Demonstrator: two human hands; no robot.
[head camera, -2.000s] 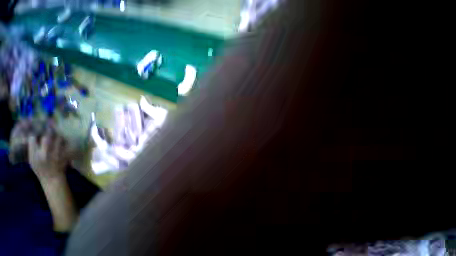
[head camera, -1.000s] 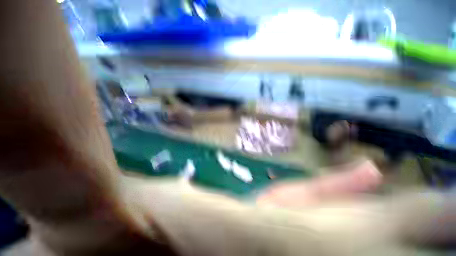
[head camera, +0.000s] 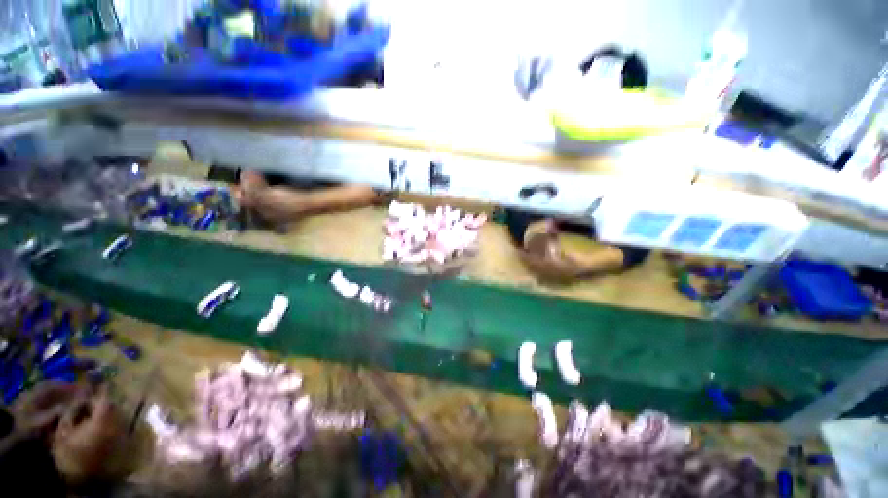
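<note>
Neither of my hands can be made out. The green conveyor belt (head camera: 467, 326) crosses in front of me, with two pale pink shells (head camera: 567, 362) lying side by side on it. A heap of pink shells (head camera: 633, 457) lies on the near bench at lower right, and another heap (head camera: 243, 413) at lower left. Blurred blue cells (head camera: 382, 457) lie between the heaps. A part-assembled unit (head camera: 217, 298) with blue inside lies on the belt at left. The bottom middle is streaked and blurred.
A neighbour's hands (head camera: 83, 438) are at the lower left by blue cells (head camera: 49, 350). Across the belt are other workers' hands (head camera: 560, 255) and a shell heap (head camera: 428, 233). Above is a white shelf (head camera: 467, 146) with a blue tray (head camera: 234, 78); a white power strip (head camera: 696, 226) hangs at right.
The large dark blurred shape and skin-coloured arm-like shapes that covered much of the view are gone. The view has swung, showing more of the belt and near bench.
</note>
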